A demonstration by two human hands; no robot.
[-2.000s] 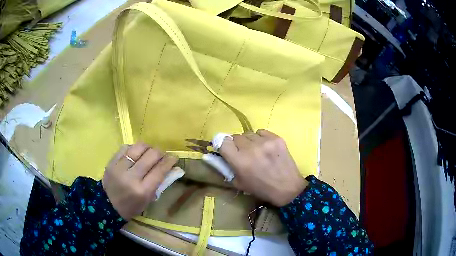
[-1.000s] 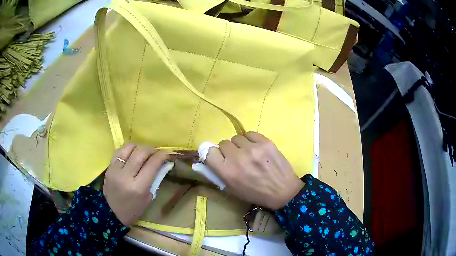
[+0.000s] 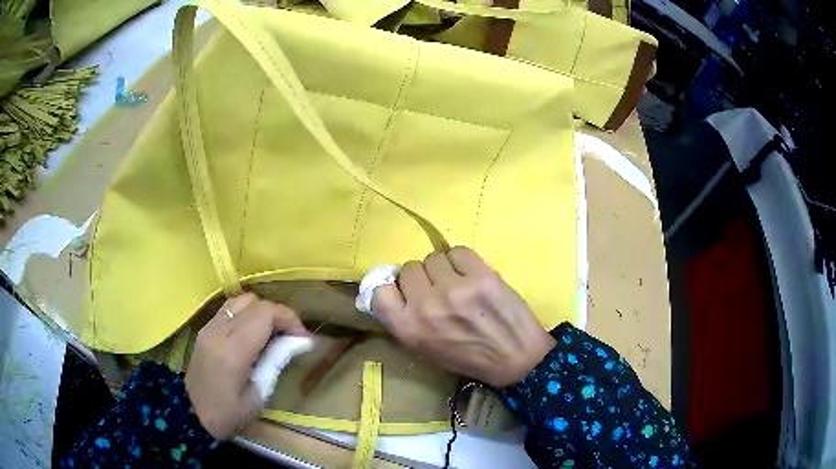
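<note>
The yellow tote bag [image 3: 312, 201] lies with its mouth towards me, tan lining [image 3: 403, 366] showing. A yellow handle [image 3: 298, 105] loops over the panel from the top edge binding [image 3: 302, 273]. My left hand [image 3: 234, 362], with a ring and a white-wrapped thumb, is pinched closed inside the mouth, below the binding. A fine thread end [image 3: 321, 325] shows at its fingertips. My right hand [image 3: 463, 311], with a white-wrapped finger, is closed at the binding by the handle's right end. The snips are almost wholly hidden by this hand; a dark bit shows beside the wrap.
Yellow bags with brown bands [image 3: 605, 73] lie at the far end. Loose olive-yellow straps [image 3: 37, 124] are heaped far left, near a small blue cord [image 3: 128, 94]. A second handle strap [image 3: 369, 403] crosses the near edge. A dark cord [image 3: 451, 426] hangs below my right hand.
My left hand has left the binding and moved down and slightly left into the mouth. The mouth gapes wider at the left. The snip blades seen earlier are now mostly hidden.
</note>
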